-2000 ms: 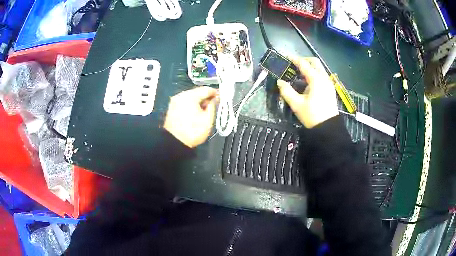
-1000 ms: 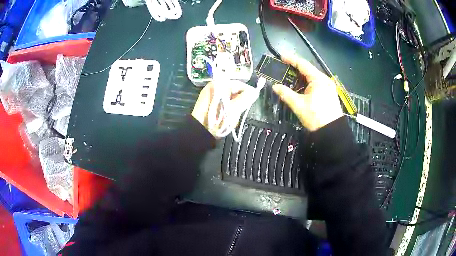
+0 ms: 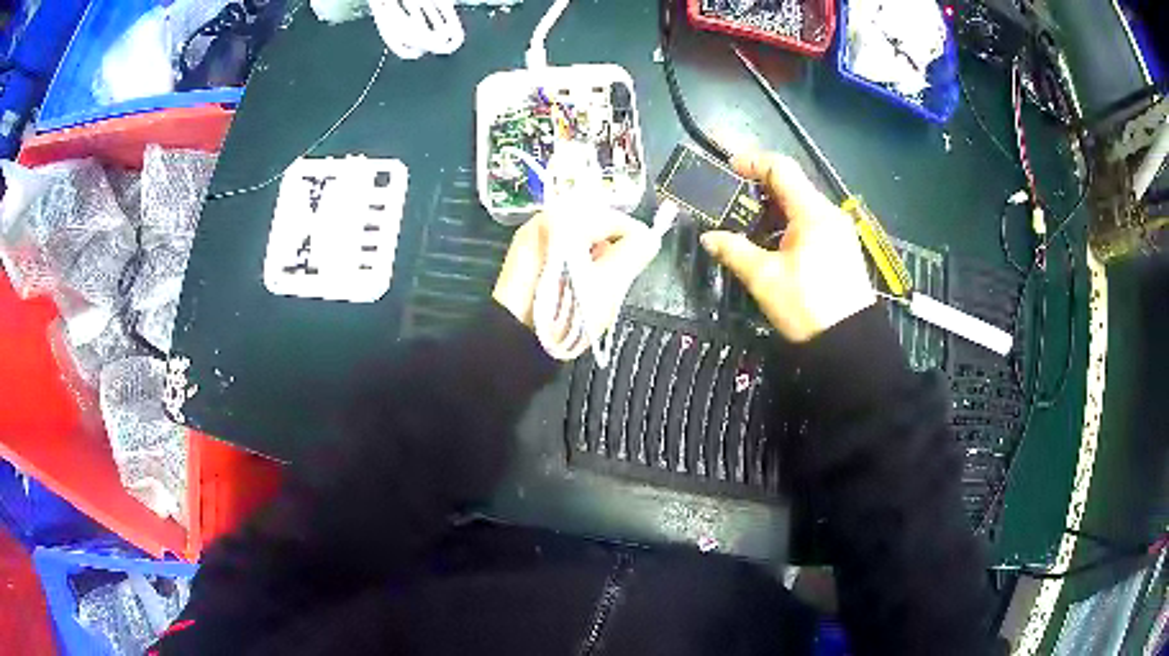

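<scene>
The open socket housing [image 3: 513, 141] lies face up, with a green board, coloured wires and components inside. My left hand [image 3: 571, 276] is just below it, closed around the coiled white USB cable [image 3: 560, 301]. The cable's white plug [image 3: 665, 218] is at the left end of the USB tester [image 3: 708, 188]; I cannot tell whether it is plugged in. My right hand [image 3: 801, 250] holds the tester's right end between thumb and fingers. The tester's screen looks dark. The white top cover [image 3: 339, 228] lies flat at the left.
A screwdriver with yellow handle [image 3: 877, 246] and a white-handled tool [image 3: 961, 323] lie right of my right hand. Red tray [image 3: 820, 39] and blue tray [image 3: 951, 96] stand at the back. A red crate [image 3: 231, 493] with bubble-wrap bags [image 3: 135, 397] is left. A black ribbed mat [image 3: 667, 397] lies in front.
Since the earliest frame, my left hand has moved right and closed around the cable coil. The tester has shifted slightly left and turned a little. Little differs from one second ago.
</scene>
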